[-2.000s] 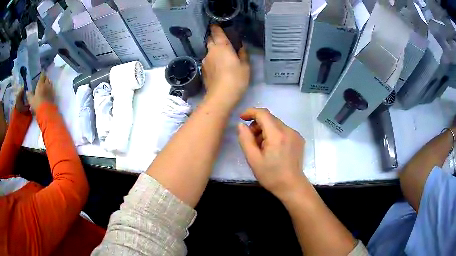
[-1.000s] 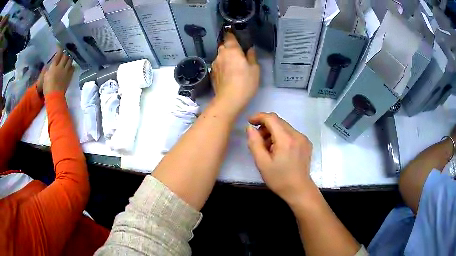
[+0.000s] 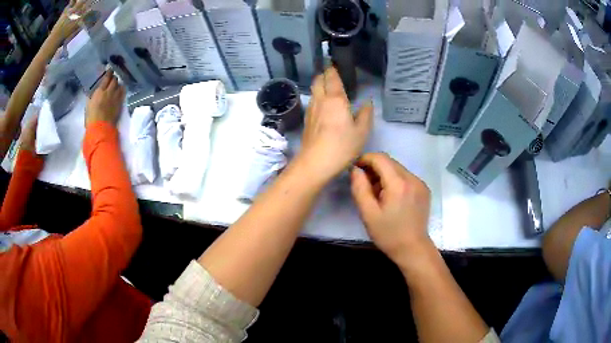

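Observation:
A dark grey handheld fan stands upright among the boxes. My left hand is just in front of its handle, fingers extended and thumb apart; contact is unclear, and the hand hides the handle's lower end. My right hand is loosely curled over the bench near my left wrist, with no item visible in it. A second dark fan head faces up left of my left hand. A white bagged item lies just below it.
A white fan and white bagged items lie left. Grey-blue retail boxes line the back, several with open flaps. A slim grey unit lies right. People in orange and light blue flank me on the white bench.
The view has shifted, moving the bench items rightward and slightly down in the picture. My left hand has drawn down from the standing fan's handle, its fingers straighter. The orange-sleeved neighbour's hands have moved.

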